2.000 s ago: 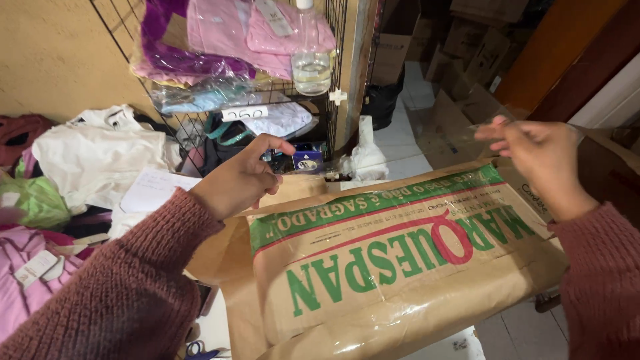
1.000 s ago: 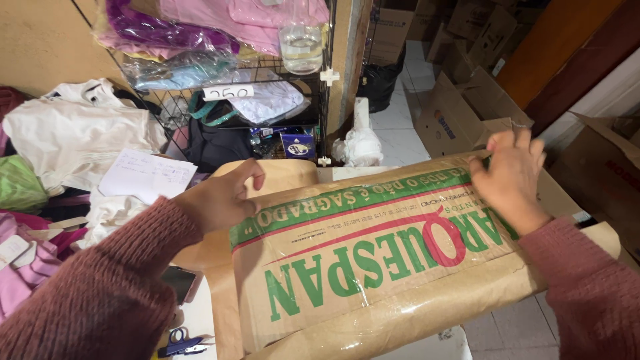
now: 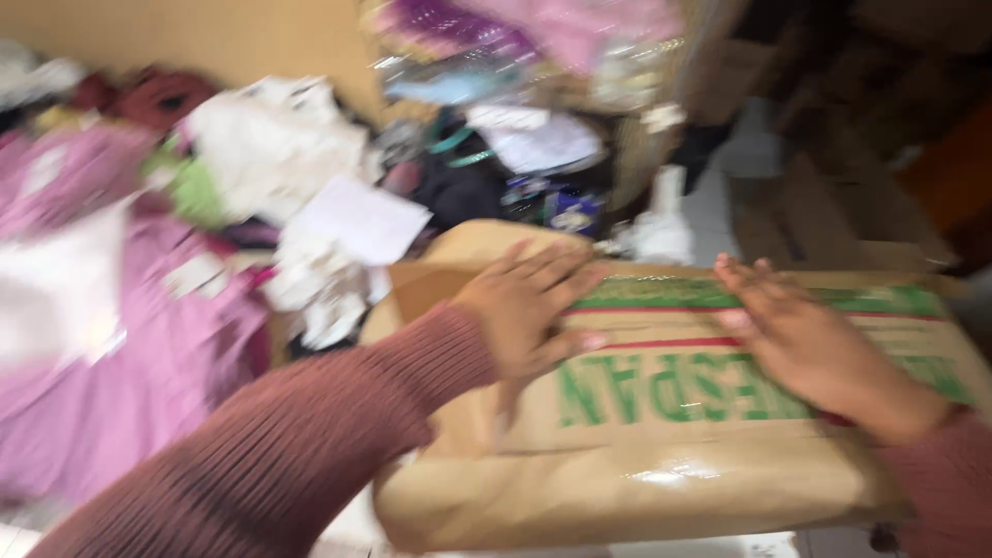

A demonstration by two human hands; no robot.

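Observation:
A large parcel wrapped in brown kraft paper (image 3: 651,480), with green and red print and clear tape on its upper face, lies across the front. My left hand (image 3: 531,310) rests flat on its left part near the far edge, fingers spread. Over the print to the right is my right hand (image 3: 814,349), its fingers extended and at or just above the surface; contact is not clear. Neither hand holds anything. A loose flap of brown paper (image 3: 496,236) rises beyond the left hand. The view is blurred by motion.
Pink and mauve clothes (image 3: 186,325) and a white garment (image 3: 271,147) are heaped at the left, with a sheet of paper (image 3: 360,221) on them. A wire rack with plastic-wrapped clothing (image 3: 542,39) stands behind. Cardboard boxes (image 3: 806,201) fill the back right.
My right hand has moved from the parcel's far right edge in toward its middle. My left hand now lies flat with its fingers spread. The view has swung left.

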